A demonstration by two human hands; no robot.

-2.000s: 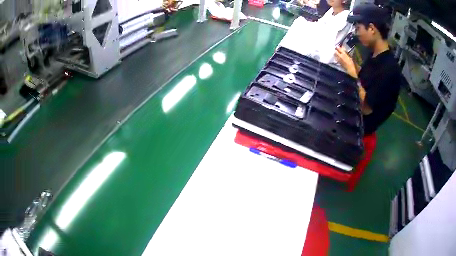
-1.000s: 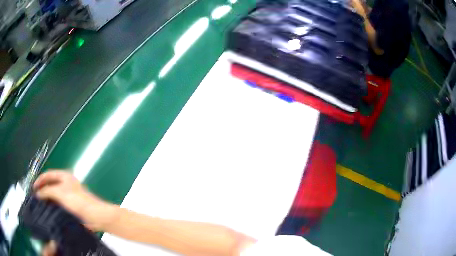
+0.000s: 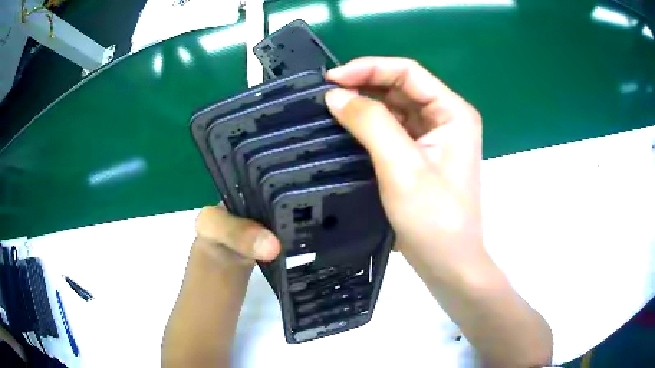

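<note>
A fanned stack of several black phone middle frames [image 3: 337, 205] is held upright over the white table, in the middle of the view. My left hand [image 3: 233, 237] grips the stack's left side, thumb in front; its fingers are hidden behind. My right hand [image 3: 424, 136] is at the upper right of the stack, with thumb and index finger pinching the top edge of the rear frames. Another black frame [image 3: 298, 50] shows behind the stack, over the green belt; whether it lies on the belt is hard to tell.
The green belt [image 3: 546, 79] curves across behind the white table [image 3: 574, 208]. A dark pointed tool [image 3: 77, 289], a blue pen [image 3: 67, 323] and a black device [image 3: 36, 295] lie at the left. A grey metal support [image 3: 72, 43] stands at the upper left.
The view has swung from the black tray stack to the belt and table in front of me. One hand was on dark parts at the lower left; now both hands hold the fanned frames centrally.
</note>
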